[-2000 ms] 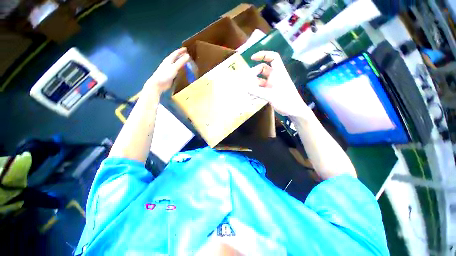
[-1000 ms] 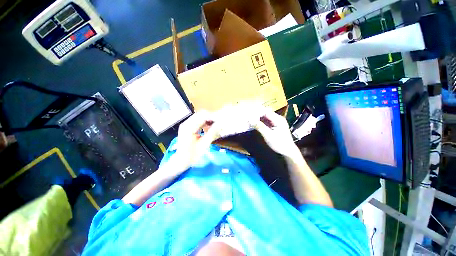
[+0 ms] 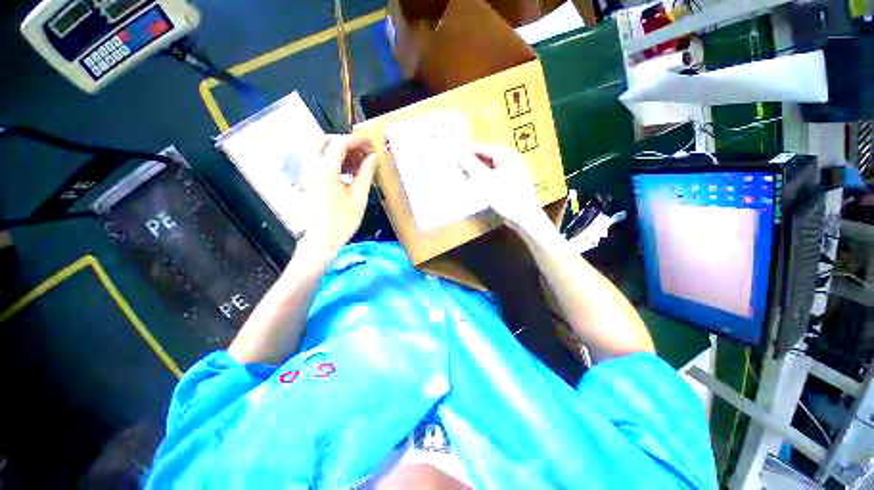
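Note:
A brown shipping carton with printed handling symbols stands in front of me, its top flaps up. A white shipping label lies against the carton side facing me, slightly tilted. My left hand is at the carton's left edge, beside the label, thumb and finger curled close together; whether they pinch anything is unclear. My right hand has its fingers on the label's right part and appears to grip its edge. The carton's contents are hidden.
A lit monitor stands right on the green bench, with white paper behind it. At left are a scale display, a white scale plate and a black platform cart marked PE. Yellow lines cross the floor.
The label has moved from low near my body up against the carton side. Both hands have moved up with it. The person in yellow at lower left has left the view.

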